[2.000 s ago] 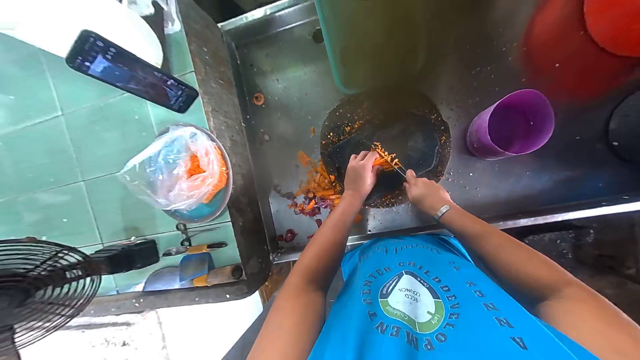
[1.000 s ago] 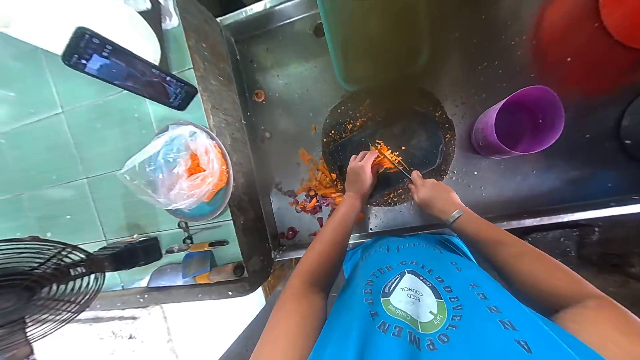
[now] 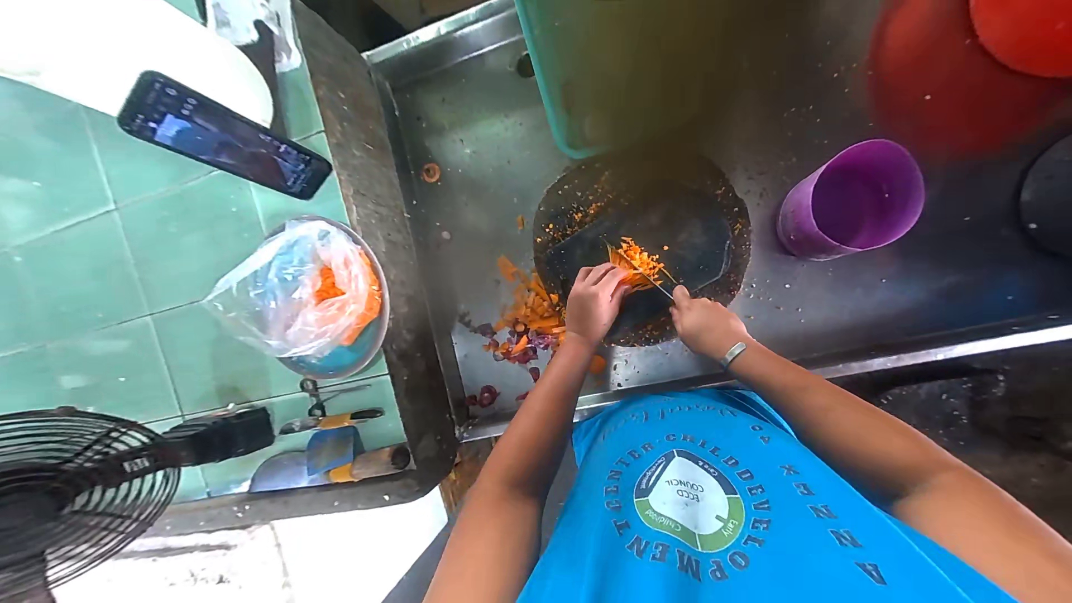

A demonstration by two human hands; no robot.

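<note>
A round dark chopping board lies in a steel sink basin, with a darker flat piece on it. My left hand presses on a bunch of cut carrot strips near the board's middle. My right hand grips a knife, its blade lying across the carrot. Fine orange bits are scattered over the board. Carrot shreds and peelings lie heaped at the board's left edge, beside purple-red onion scraps.
A purple plastic cup is at the right, a green tub behind the board. On the green tiles at left are a bowl with bagged orange shreds, a phone, tools and a fan.
</note>
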